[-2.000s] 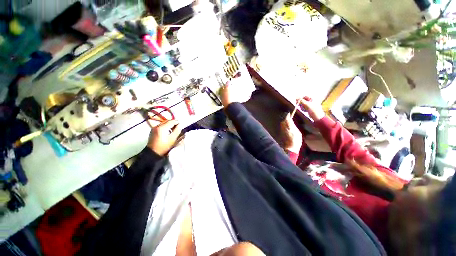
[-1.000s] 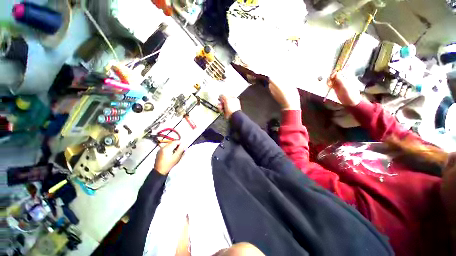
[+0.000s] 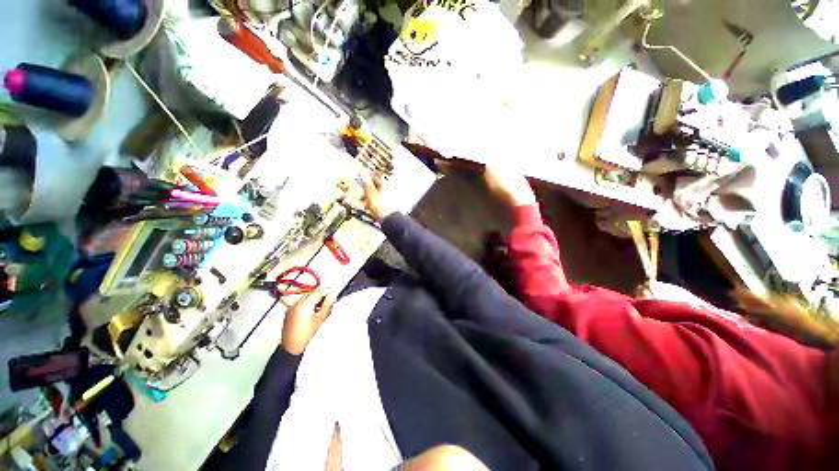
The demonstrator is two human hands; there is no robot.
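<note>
The cream sewing machine head (image 3: pixel 198 285) lies along the pale table, with blue-white tension dials (image 3: pixel 189 246) on it. My left hand (image 3: pixel 306 317) rests at the table's front edge beside red-looped scissors (image 3: pixel 298 281); a small dark thing shows at its fingers, too small to name. A short red-handled tool (image 3: pixel 338 251) lies to the right of the loops. My right hand (image 3: pixel 373 198) reaches over the machine's right end, near a row of thin metal parts (image 3: pixel 373 155) with a yellow-orange piece. Its fingertips are small and blurred, so whether they hold anything cannot be told.
A long screwdriver with an orange-red handle (image 3: pixel 250 46) lies behind the right end. A control panel (image 3: pixel 138 256) and thread cones (image 3: pixel 55 89) are at the left. A person in red sleeves (image 3: pixel 543 253) is close on my right, beside a white printed bag (image 3: pixel 451 55).
The view has swung, showing more thread cones at the left. My right hand has moved from beside the dark tool towards the thin metal parts. The other person's far hand has dropped from the neighbouring table.
</note>
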